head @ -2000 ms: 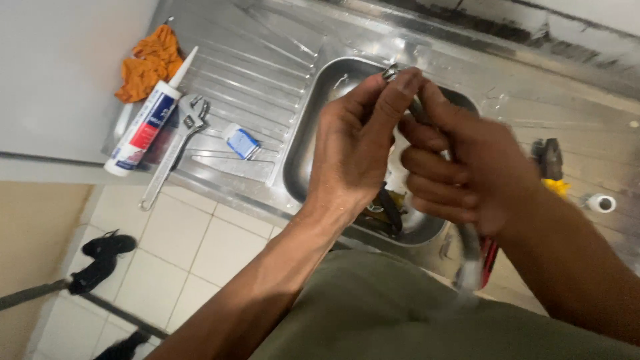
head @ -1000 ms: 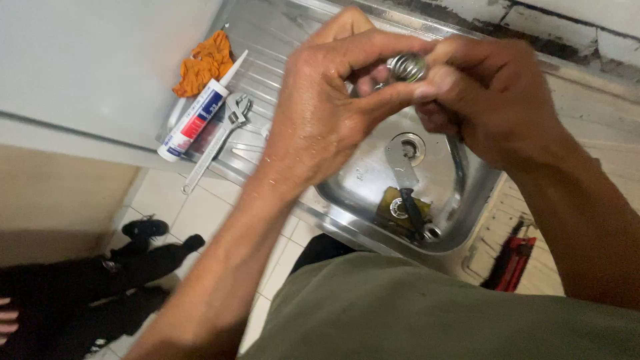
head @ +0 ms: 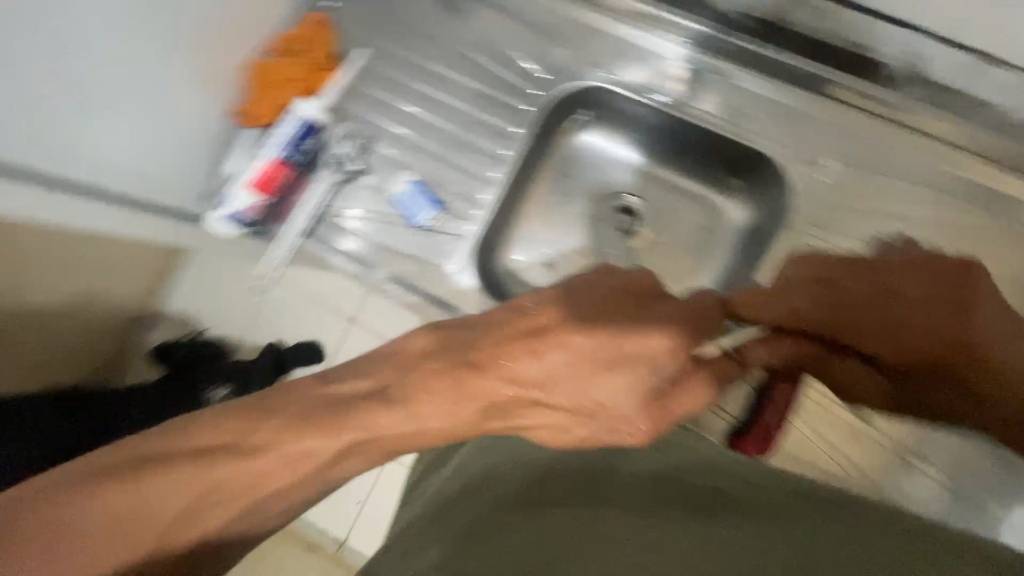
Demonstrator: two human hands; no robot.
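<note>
My left hand [head: 608,360] is closed, its fingertips meeting those of my right hand [head: 848,320] just below the right part of the steel sink basin [head: 680,176]. Between the fingertips of both hands is a small pale, thin piece [head: 730,342], blurred and mostly covered by the fingers; I cannot tell what it is. Under the hands, a red-handled tool [head: 766,412] lies on the counter. The lower part of the basin is hidden behind my left hand.
On the ribbed drainboard [head: 448,104] at left lie an orange cloth [head: 292,72], a sealant cartridge [head: 272,172], an adjustable wrench [head: 316,196] and a small blue and white packet [head: 416,200]. Someone's dark-clothed legs [head: 80,424] are at the lower left, over floor tiles.
Both hands have come down from above the basin toward my body. The coiled metal piece seen between the fingers one second ago no longer shows plainly.
</note>
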